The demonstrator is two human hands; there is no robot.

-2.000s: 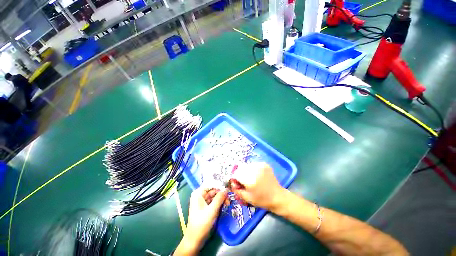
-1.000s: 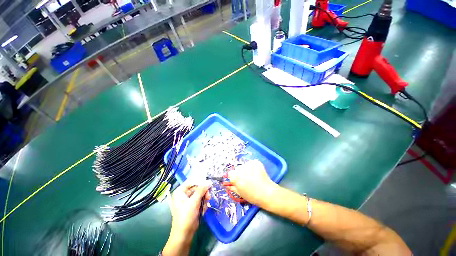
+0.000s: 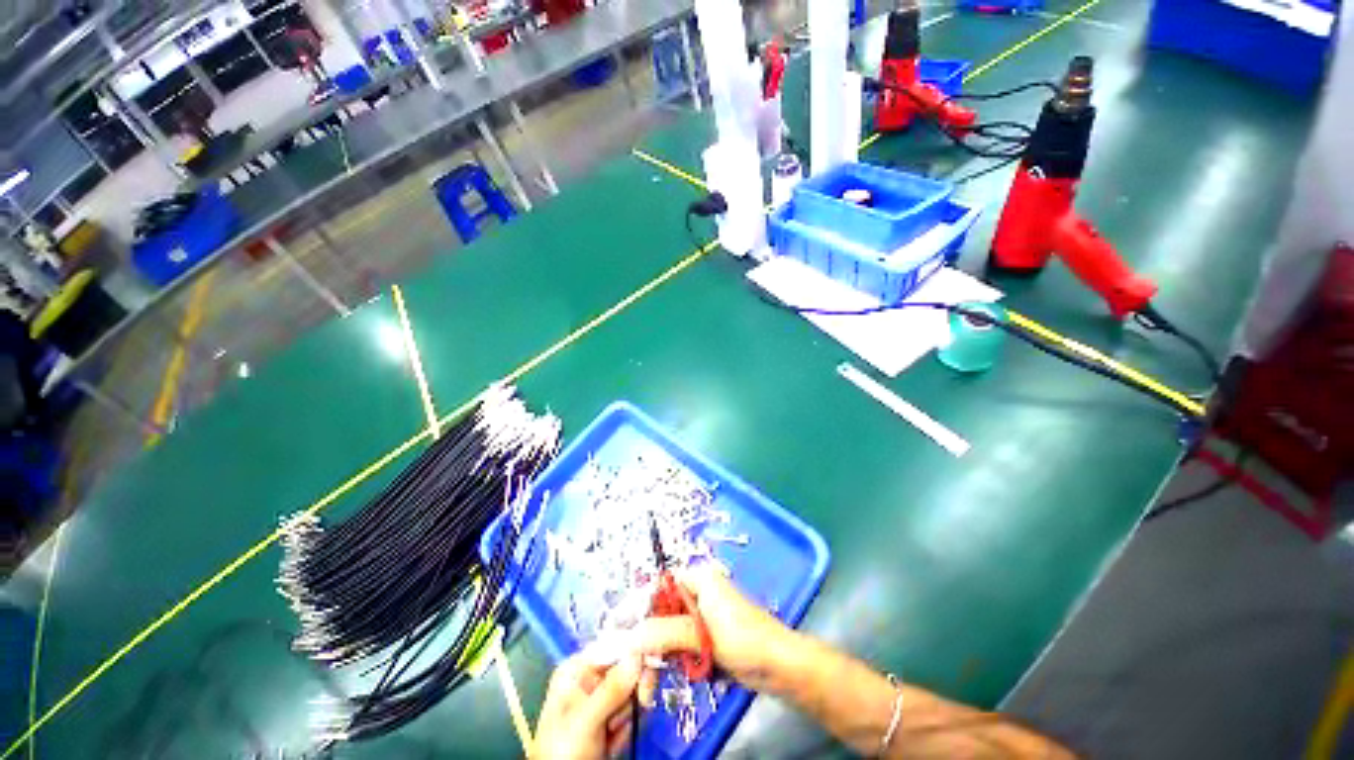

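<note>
My right hand (image 3: 717,621) holds red-handled cutters (image 3: 676,606), dark tip pointing up over the blue tray (image 3: 787,552). My left hand (image 3: 594,698) is beside it at the tray's lower left, its fingers closed on a black cable (image 3: 637,728) that hangs down at the picture's lower edge. The fingers of both hands are close together and hide the cable's end. Small white and silvery pieces (image 3: 631,512) lie heaped in the tray. A thick bundle of black cables (image 3: 416,535) with whitish ends lies left of the tray.
Blue parts bins (image 3: 869,223) stand on a white paper sheet (image 3: 884,345) at the back. A green pot (image 3: 971,339), a pale strip (image 3: 903,408) and a black power cord lie nearby. A red heat gun (image 3: 1039,208) stands at right, another (image 3: 901,92) beyond.
The cutters have turned from pointing left at the left hand's fingers to pointing up. The hands have come closer together. The view has shifted, so the bench items sit lower and further left.
</note>
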